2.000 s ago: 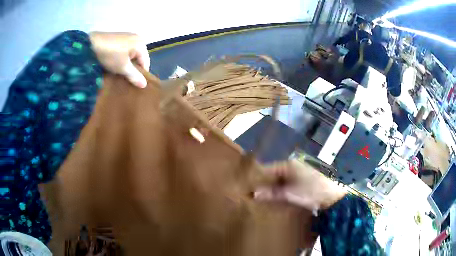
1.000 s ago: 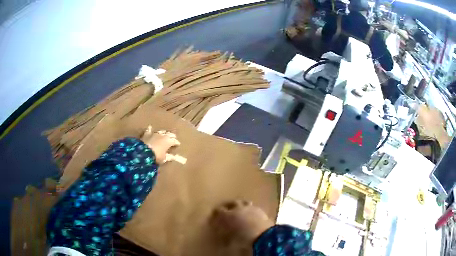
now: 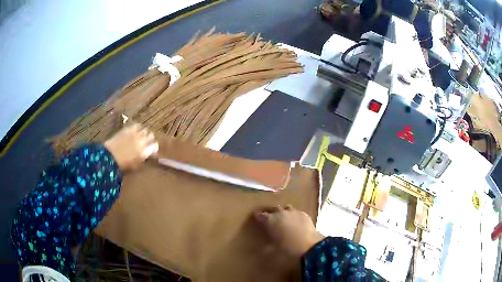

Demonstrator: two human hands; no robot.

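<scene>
A large brown bag panel [image 3: 187, 215] lies in front of me, left of the sewing clamp. A flap along its far edge [image 3: 236, 168] is turned over, with a white line along the flap's near edge. My left hand [image 3: 132, 146] is closed on the panel's edge at the flap's left end. My right hand [image 3: 289, 226] rests on top of the panel near its right side, fingers slightly bent and not gripping. The yellow-edged clamp template [image 3: 421, 206] lies right of the panel, under the sewing machine head [image 3: 404, 132].
A strap bundle [image 3: 220, 71] tied with a white scrap [image 3: 167, 66] lies beyond the panel. A black mat [image 3: 275, 129] is between bundle and machine. Loose dark strips [image 3: 107, 259] show at lower left. A screen [image 3: 495, 179] stands at the right edge.
The panel's far edge is now turned over. My left hand has moved left, from the panel's surface to its edge, and the light mark near it no longer shows. My right hand stays on the panel.
</scene>
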